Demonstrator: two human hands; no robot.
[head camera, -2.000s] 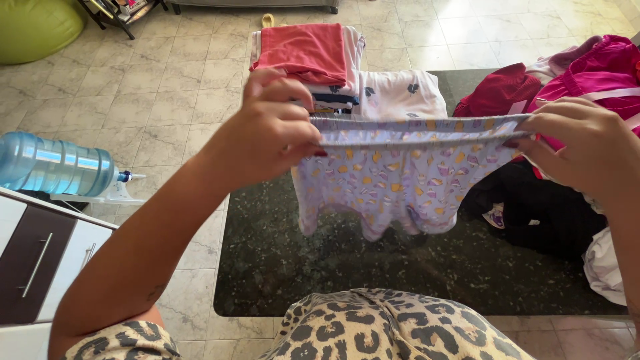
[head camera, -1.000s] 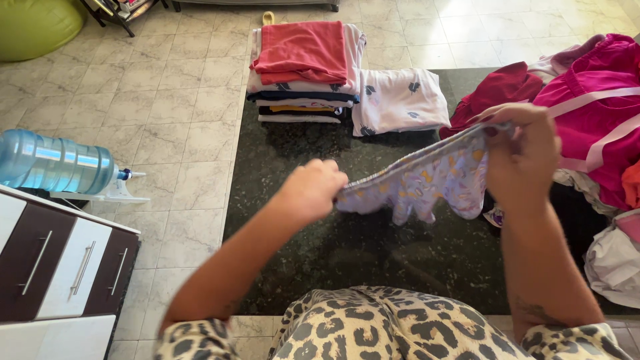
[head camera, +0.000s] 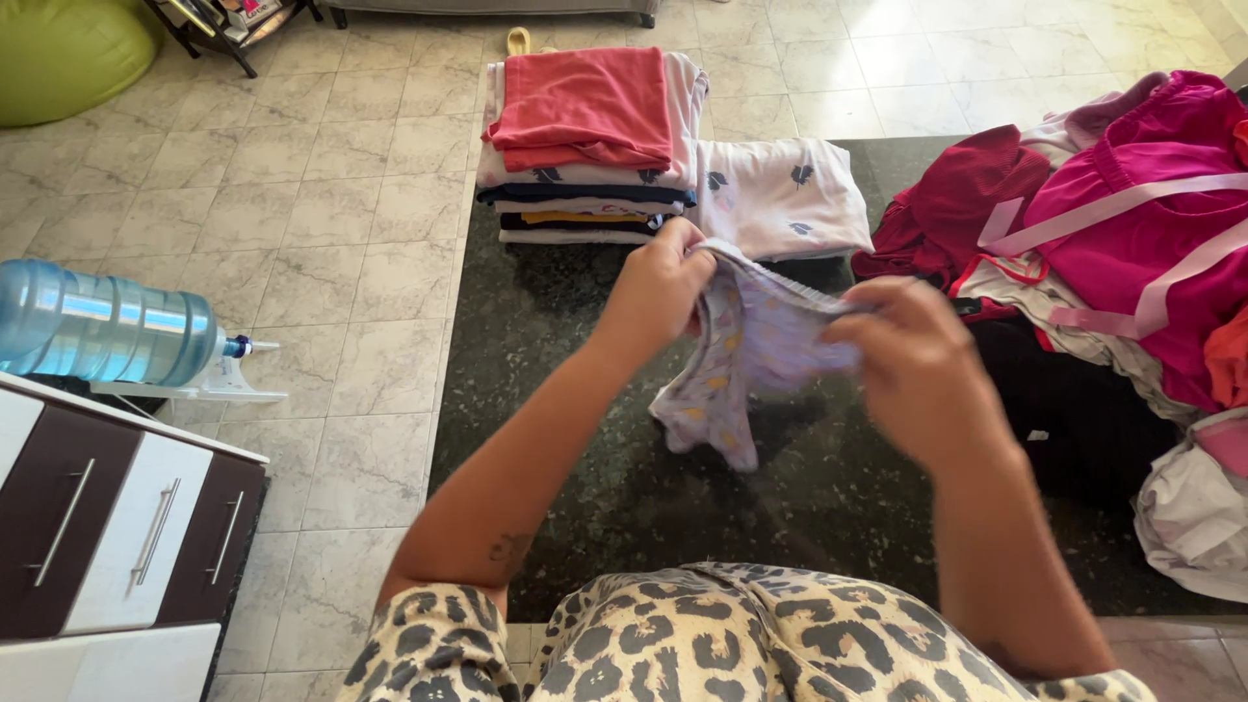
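A small lavender printed garment with an elastic waistband (head camera: 721, 361) hangs between my two hands above the dark stone tabletop (head camera: 585, 468). My left hand (head camera: 663, 283) grips one end of the waistband. The other end is pinched by my right hand (head camera: 907, 361), which is blurred. Beyond my left hand stands a stack of folded clothes with a coral cloth (head camera: 590, 107) on top. A folded white cloth with dark leaf prints (head camera: 790, 200) lies beside the stack.
A loose heap of clothes, with a magenta garment (head camera: 1121, 224) and a black one (head camera: 1053, 400), covers the right side of the tabletop. To the left are a blue water jug (head camera: 107, 322) and a drawer cabinet (head camera: 127, 526). A green beanbag (head camera: 73, 58) sits at the far left.
The waistband was stretched wide between my hands two seconds ago; now my hands are closer together and the garment hangs bunched, its lower part drooping below my left hand.
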